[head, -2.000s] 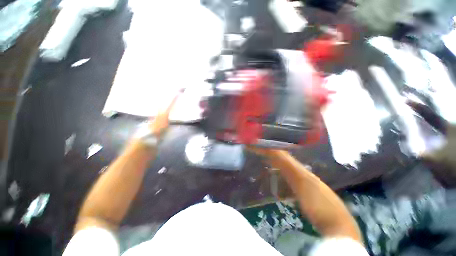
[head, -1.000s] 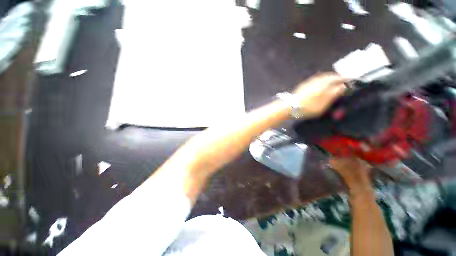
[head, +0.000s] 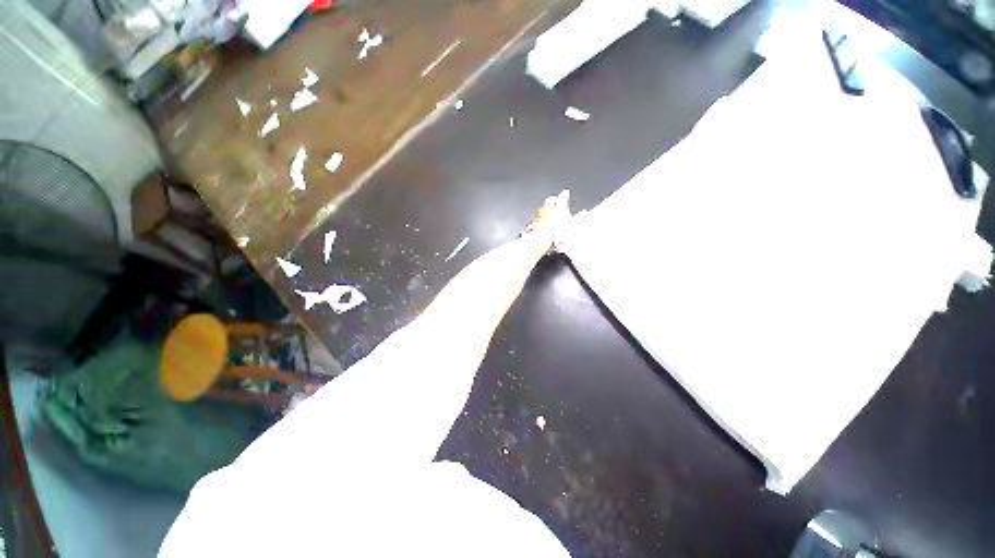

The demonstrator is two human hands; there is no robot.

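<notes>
The white fabric lay point(head: 764, 262) lies on the dark table, its near edge running diagonally. Two dark objects, like clips or weights, rest on its far part: a bar point(head: 842, 61) and an oval point(head: 949, 150). My left hand point(head: 551, 226) is small and overexposed at the lay's near left corner; its fingers cannot be made out. My right hand is out of the picture. A rounded, shiny metal part point(head: 835, 536), perhaps the machine's base plate, is cut off by the bottom right edge. The motor housing is not in view.
White offcuts point(head: 333, 296) are scattered on the dark table and its brown section point(head: 382, 98). A narrow white stack point(head: 589, 41) lies beyond. On the left are a round-topped stool point(head: 194, 356), a fan point(head: 55, 240) and a green heap point(head: 120, 414).
The view has swung left. My left hand has left the machine and is at the lay's corner. The red and black machine and my right hand have gone out of view.
</notes>
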